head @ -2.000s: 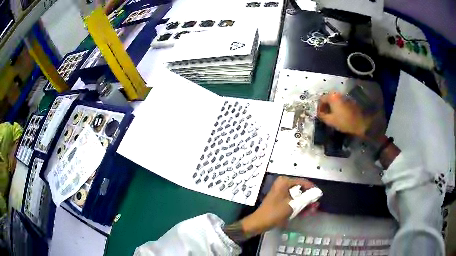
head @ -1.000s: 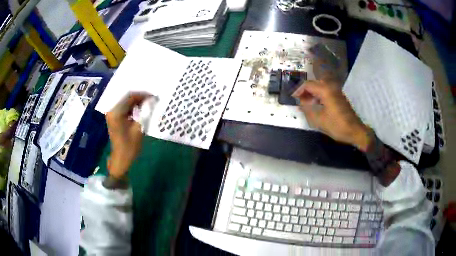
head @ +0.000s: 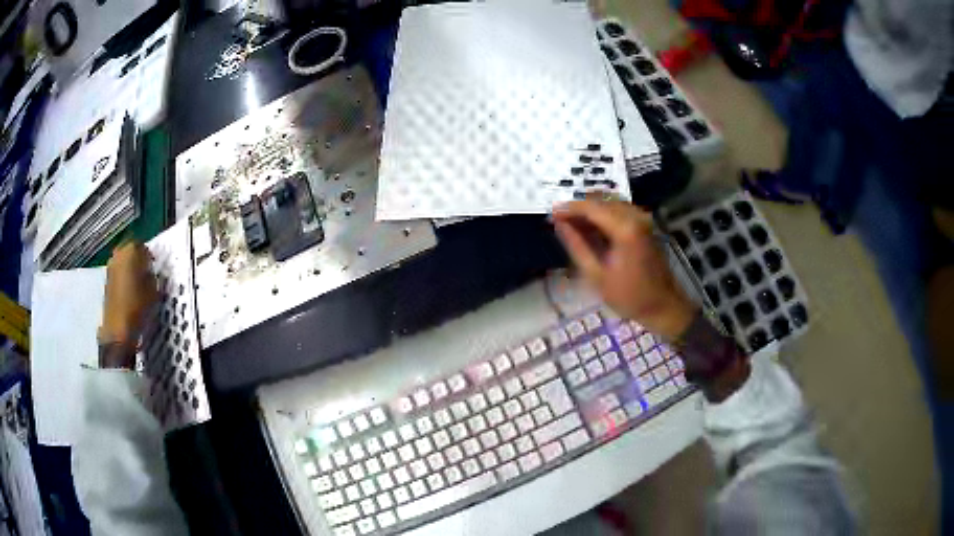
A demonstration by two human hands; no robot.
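My right hand (head: pixel 622 262) is at the front edge of the right foam tray (head: pixel 471 115), beside a few dark parts (head: pixel 589 168) at its near right corner. Its thumb and fingertips are close together; whether a part is between them cannot be told. My left hand (head: pixel 128 295) is over the left foam tray (head: pixel 63 345), beside its rows of dark parts (head: pixel 178 361). Its fingers are blurred and what they hold is hidden. The black fixture (head: pixel 291 217) with a smaller block beside it stands on the metal plate (head: pixel 361 251).
The keyboard (head: pixel 460 434) lies nearest me. Stacked foam trays (head: pixel 94 199) stand at the far left. A white ring (head: pixel 317 49) lies behind the plate. Trays of round dark parts (head: pixel 737 267) are at the right. A person's blue-clad leg (head: pixel 837 136) is at the upper right.
The view has swung right. My right hand has moved from the fixture to the right foam tray's near corner. My left hand is still over the left tray; the white cloth no longer shows.
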